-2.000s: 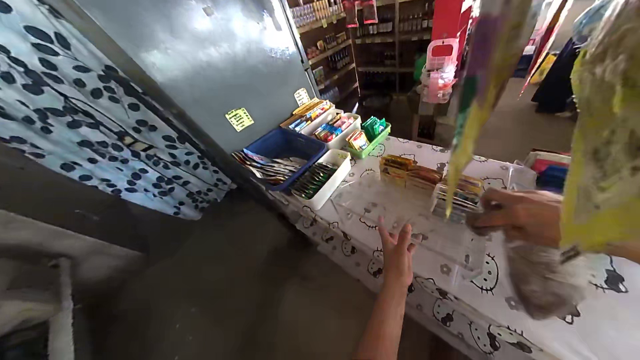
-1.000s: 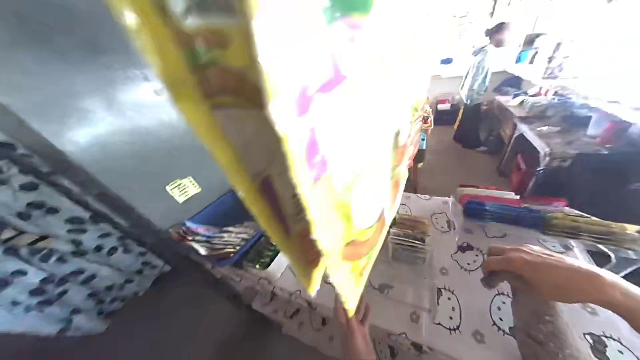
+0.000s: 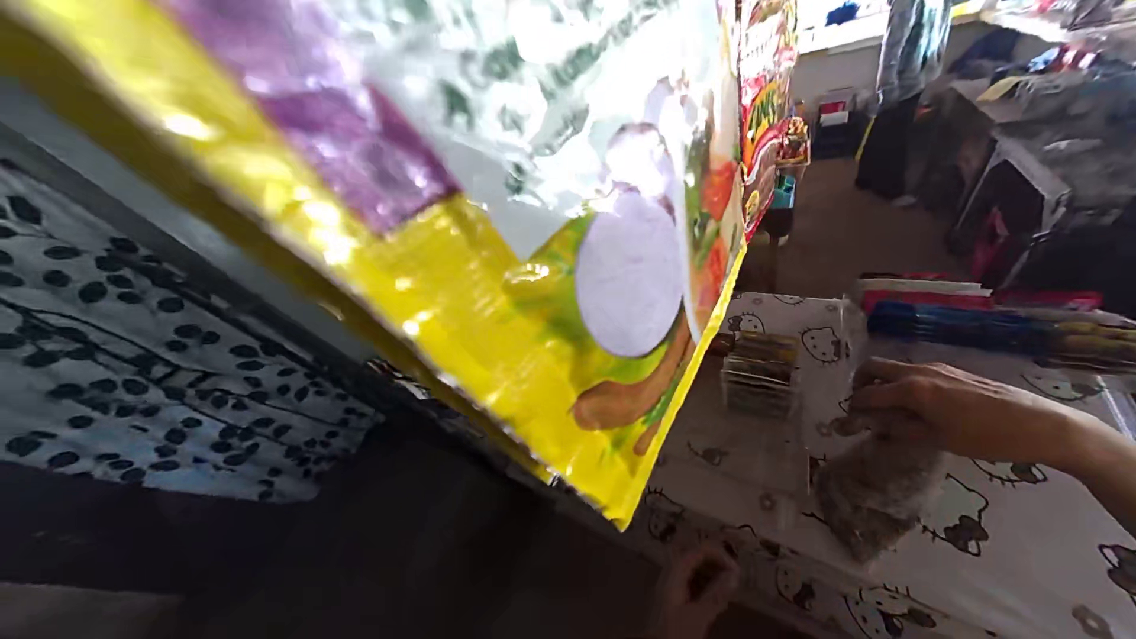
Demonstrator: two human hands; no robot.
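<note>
My right hand [image 3: 932,408] grips the top of a clear plastic bag [image 3: 879,488] with brownish contents, over the patterned tablecloth [image 3: 958,506]. Left of it, small packets [image 3: 759,373] stand in a clear container. At the bottom of the view, my left hand [image 3: 701,577] is near the table's front edge, dim and blurred; whether it holds anything is unclear. A large glossy packet with a yellow border [image 3: 532,311] hangs very close to the camera and hides much of the middle.
Blue and yellow packets [image 3: 967,328] lie at the back right of the table. A leaf-patterned curtain [image 3: 151,355] hangs at the left. Another person [image 3: 912,53] stands in the background, beside a cluttered table [image 3: 1056,98]. More packets [image 3: 768,106] hang behind the near one.
The view has turned, and the hanging packet now covers the middle. My left hand, earlier spread over the table, is now lower, by its front edge. My right hand still holds the bag.
</note>
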